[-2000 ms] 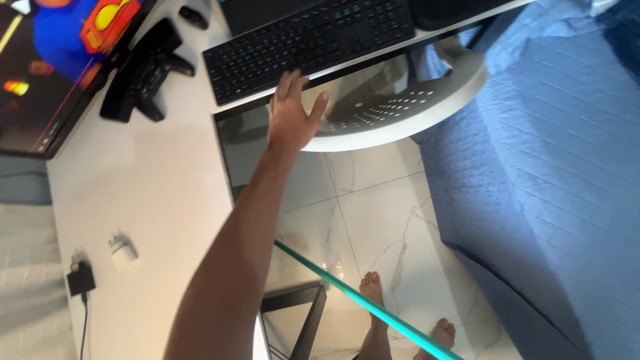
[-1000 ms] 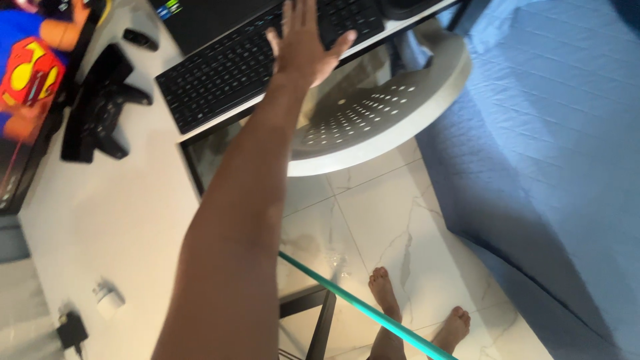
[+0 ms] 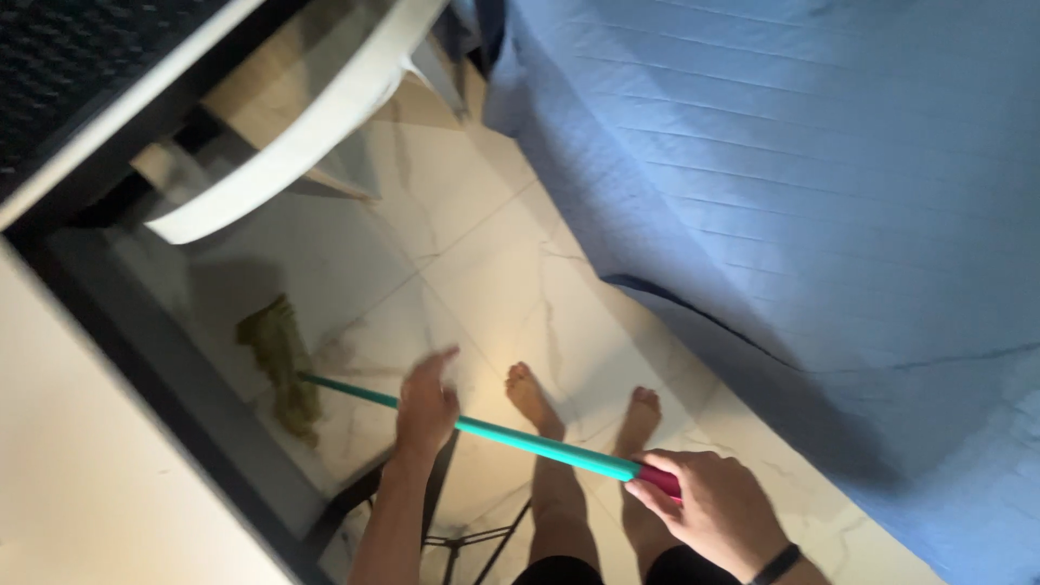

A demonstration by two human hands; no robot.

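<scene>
A teal mop handle (image 3: pixel 544 445) runs slantwise across the lower middle, with a red grip (image 3: pixel 660 481) at its near end. My right hand (image 3: pixel 715 504) is closed around that red grip. At the handle's middle, my left hand (image 3: pixel 426 406) lies over the pole with its index finger and thumb extended; whether its other fingers close on the pole is hidden. The far end of the handle meets an olive-green cloth mop head (image 3: pixel 283 374), which lies on the tiled floor beside the desk frame.
A white chair (image 3: pixel 301 134) stands by the desk edge (image 3: pixel 138 106) at upper left. To the right is a bed with a blue quilted cover (image 3: pixel 812 203). My bare feet stand on marble-patterned tiles (image 3: pixel 463 236). A black metal stand (image 3: pixel 455 540) is below.
My left hand has left the keyboard and come down to the teal handle. The view has swung downward; the mop head and my right hand now show.
</scene>
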